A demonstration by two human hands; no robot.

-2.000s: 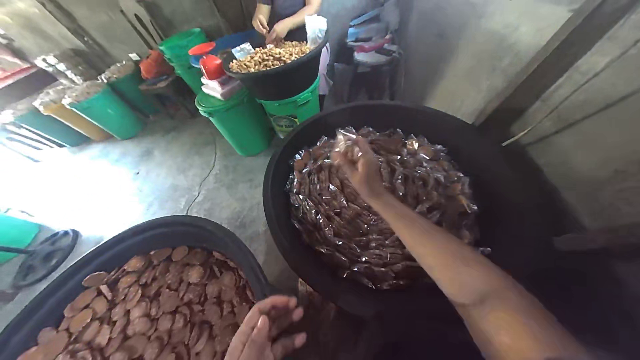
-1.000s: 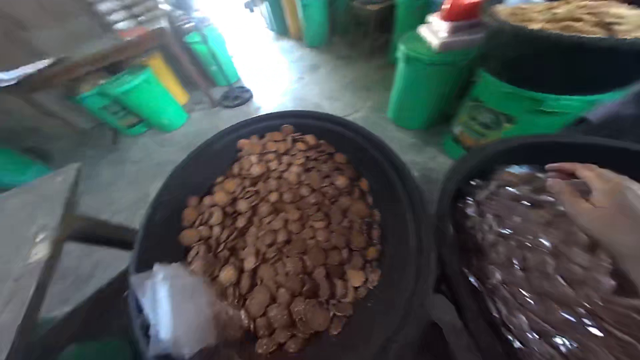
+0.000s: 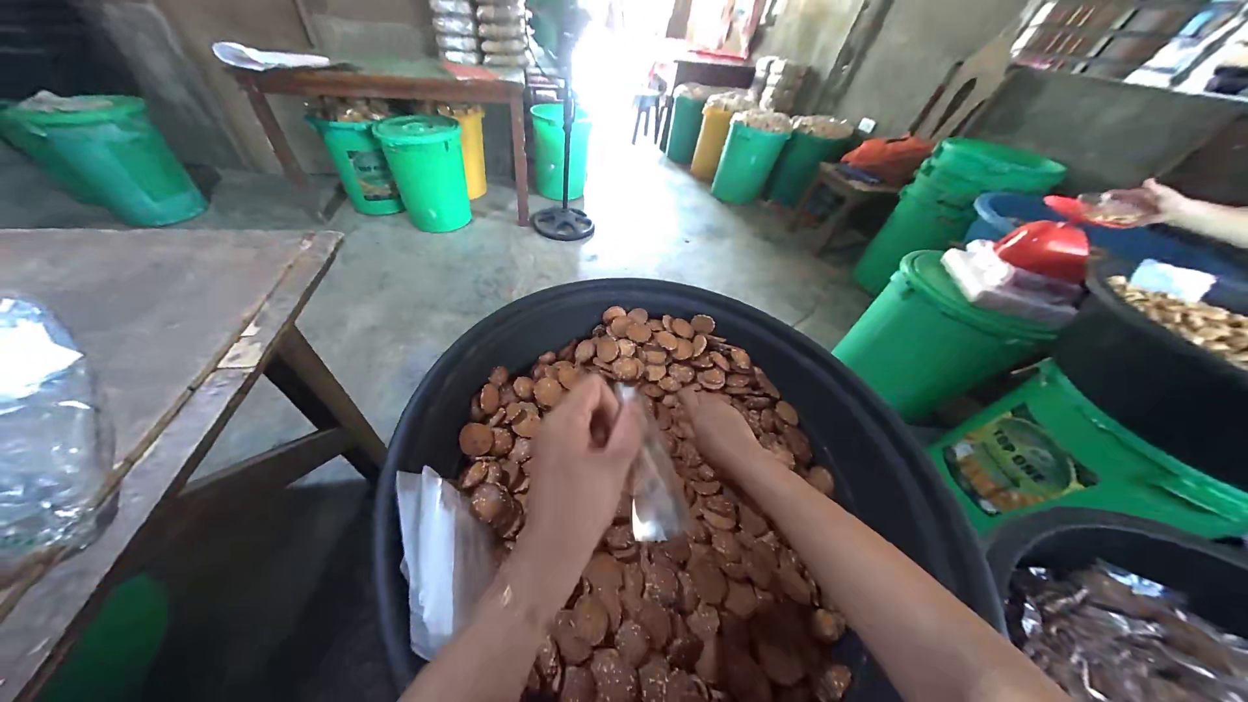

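A large black plastic tub (image 3: 882,468) holds a heap of round brown cookies (image 3: 673,604). Over the heap my left hand (image 3: 590,429) pinches a clear plastic bag (image 3: 653,487), which hangs toward me. To its right, my right hand (image 3: 717,429) reaches down among the cookies, its fingertips hidden; whether it grips any cannot be told. A stack of empty clear bags (image 3: 439,556) lies against the tub's left inner side. At the lower right, another black tub (image 3: 1033,531) holds filled, shiny packets (image 3: 1121,634).
A wooden table (image 3: 166,283) with a large clear plastic bag (image 3: 44,429) stands at left. Green lidded bins (image 3: 936,322) flank the tub at right. A co-worker's hand (image 3: 1150,200) holds something above a tub of light-coloured snacks (image 3: 1185,317). A black round stand base (image 3: 563,223) is on the floor ahead.
My right hand has moved from the tub of filled packets to the cookies. My left hand now holds a clear bag over them. The view has swung left.
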